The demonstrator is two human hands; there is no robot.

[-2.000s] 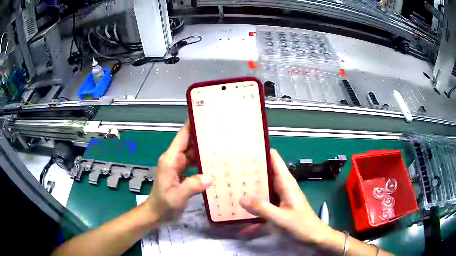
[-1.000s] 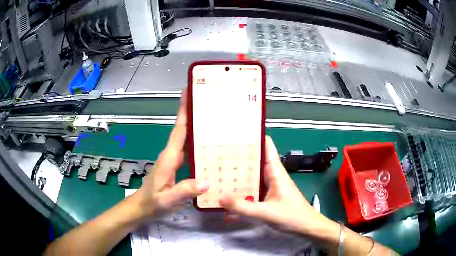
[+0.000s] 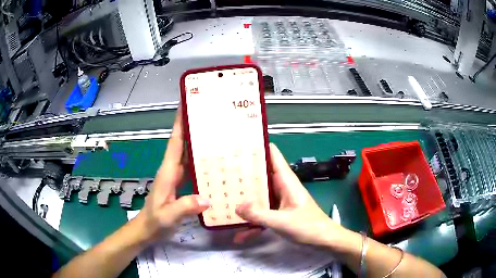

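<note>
A smartphone (image 3: 225, 146) in a dark red case stands upright before me, its calculator screen reading "140×". My left hand (image 3: 173, 198) holds its left side, with the thumb at the lower left of the screen. My right hand (image 3: 288, 203) holds its right side, with the thumb over the lower keys. Most fingers are hidden behind the phone. White paper sheets (image 3: 190, 255) with lines and handwriting lie below, partly covered by the hands and phone.
Right of the paper are a whitish pen (image 3: 335, 214) and a red bin (image 3: 378, 182) with clear round parts. A grey bracket strip (image 3: 103, 191) lies left, a black one (image 3: 326, 166) behind my right hand. A ribbed clear tray (image 3: 473, 168) is far right. A metal rail (image 3: 348, 126) crosses behind.
The screen went from no readable number to "14", then "140×". The phone moved up, then left, and now tilts slightly. Both hands kept hold. The surroundings shifted left in view.
</note>
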